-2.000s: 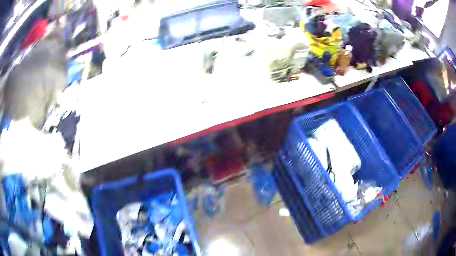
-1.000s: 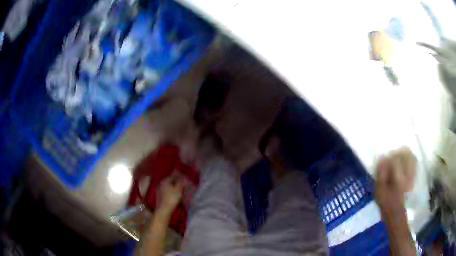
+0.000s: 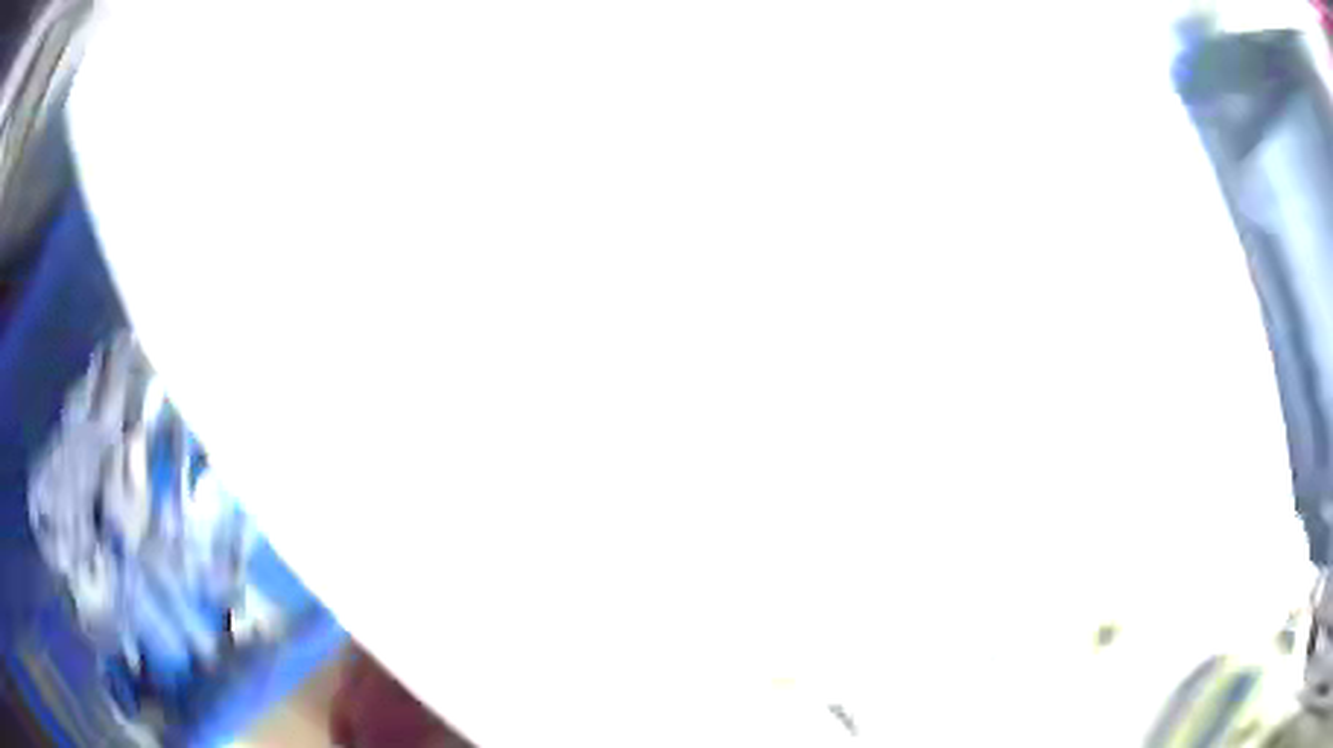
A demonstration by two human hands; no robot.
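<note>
A white sewing table (image 3: pixel 629 336) fills most of the head view, so overexposed that no detail shows on it. Its curved edge runs down the left side. At the lower right corner a pale, striped, blurred part (image 3: pixel 1206 709) shows, perhaps of the machine head; I cannot tell. A small dark mark (image 3: pixel 842 718) lies near the bottom edge. Neither my left hand nor my right hand is in the picture.
A blue crate (image 3: pixel 278 680) with a heap of white, grey and blue cloth scraps (image 3: pixel 132 512) stands below the table edge at left. A long grey-blue box (image 3: pixel 1272 219) runs along the right rim. A dark red thing (image 3: pixel 388 709) shows at bottom left.
The view has swung up from my lap and the floor onto the table top. Both hands, seen a second ago, have left the picture. The grey-blue box is back in view at right.
</note>
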